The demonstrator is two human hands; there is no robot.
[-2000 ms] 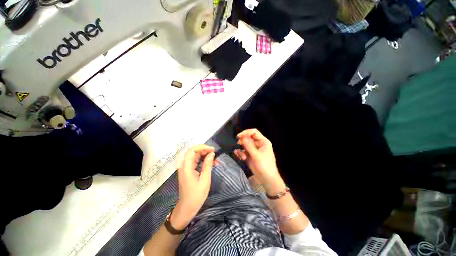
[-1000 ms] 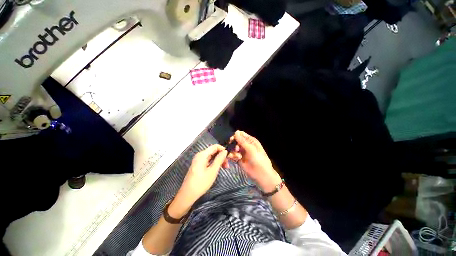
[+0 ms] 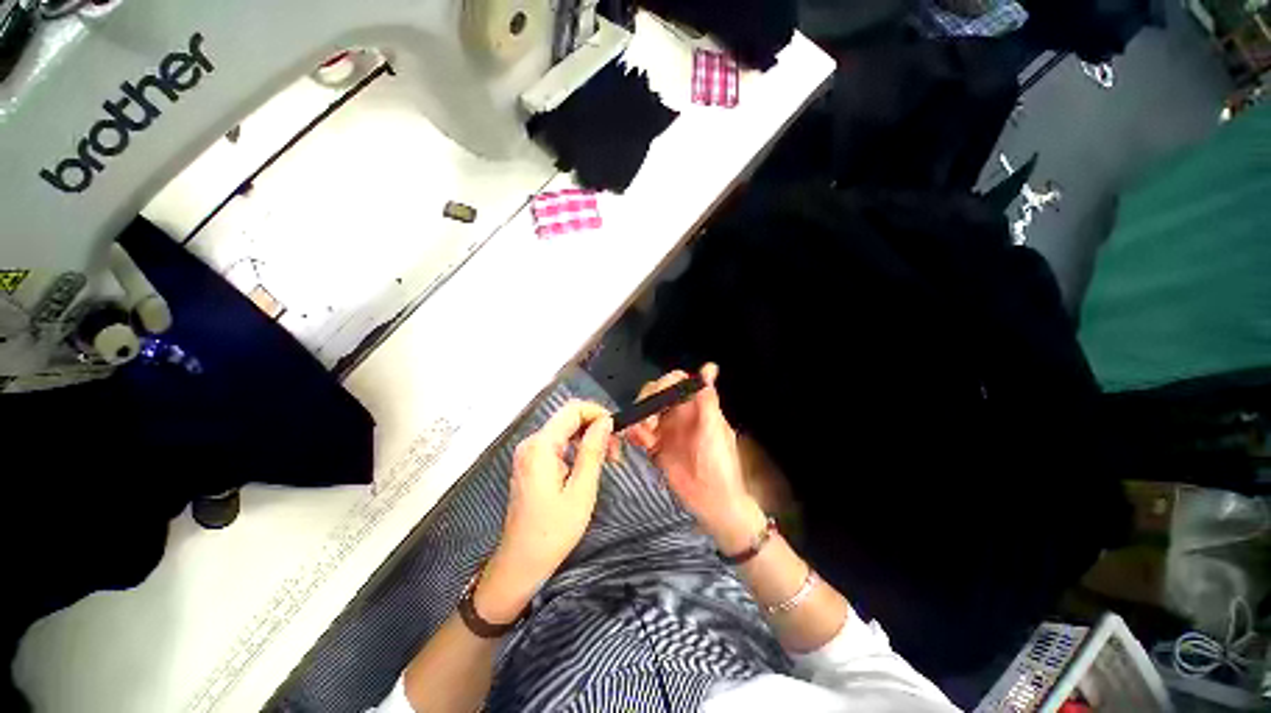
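A small black strip (image 3: 655,405) is stretched between my two bare hands, above my striped lap. My left hand (image 3: 558,481) pinches its left end between thumb and fingers. My right hand (image 3: 697,453) holds its other end at the fingertips. A black garment piece (image 3: 265,369) lies on the machine table at left, under the needle area, and hangs down at the lower left. A stack of black cut pieces (image 3: 606,128) lies by the machine's pillar.
The white brother machine head (image 3: 265,98) spans the upper left. Pink-and-white checked pieces (image 3: 566,213) and a small brownish block (image 3: 459,212) lie on the white table (image 3: 460,341). A large black garment heap (image 3: 906,404) is at right, beside a green cloth (image 3: 1185,279).
The view has shifted slightly since the earliest frame. The black strip, mostly hidden between my fingers before, now shows as a straight narrow piece. My hands have moved slightly apart since the middle frame.
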